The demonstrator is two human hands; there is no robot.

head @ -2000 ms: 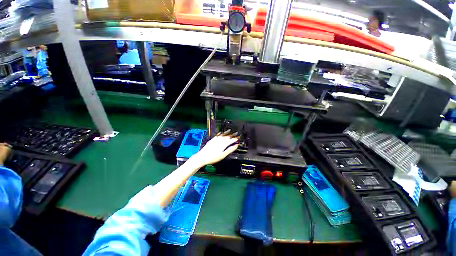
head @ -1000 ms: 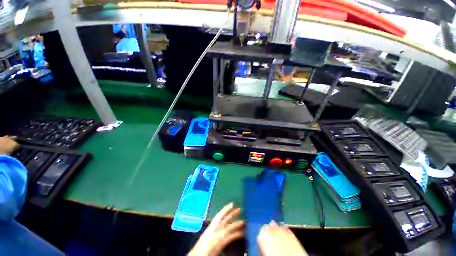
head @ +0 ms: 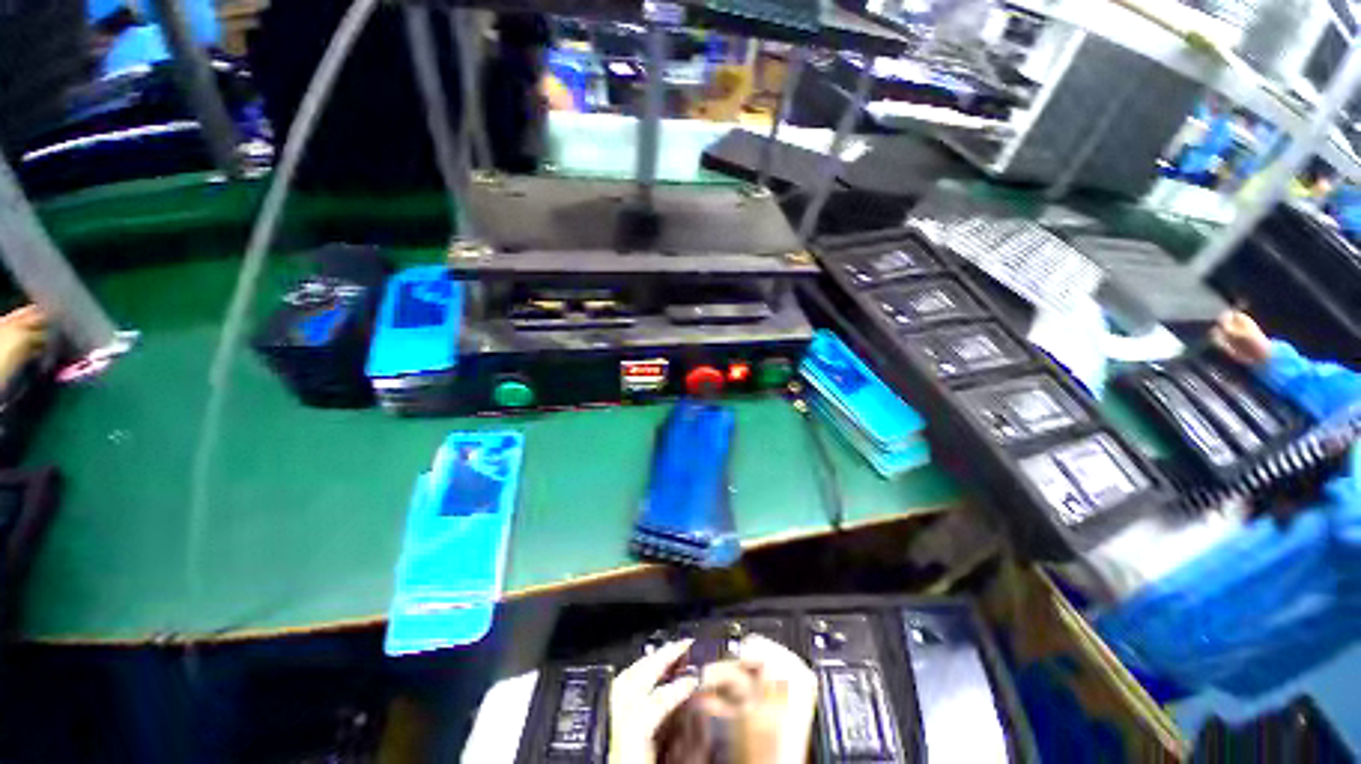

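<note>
A long black tray [head: 579, 621] lies below the bench edge at the bottom, with phones or phone parts in its pockets. My left hand [head: 649, 705] and my right hand [head: 772, 702] are close together over its middle pockets, fingers bent inward. What lies between or under the fingers is blurred, so a hold cannot be told. A pale glossy slab [head: 952, 690] is at the tray's right end and a white one [head: 502, 719] at its left. The dark-blue pile [head: 687, 485] lies at the bench edge. The press's upper plate [head: 627, 227] is down over the fixtures.
Light-blue sheets lie at bench front [head: 455, 540], beside the press [head: 415, 326] and right of it [head: 863, 403]. A long black phone tray [head: 970, 358] slants down the right. Another person's blue sleeve [head: 1246, 597] and hand [head: 1239, 337] are at right. An air hose [head: 254, 284] crosses the left.
The press plate was raised two seconds ago with one hand at the fixture, and is now lowered. My hands have moved from the dark-blue pile to the lap tray. The view has turned right and down.
</note>
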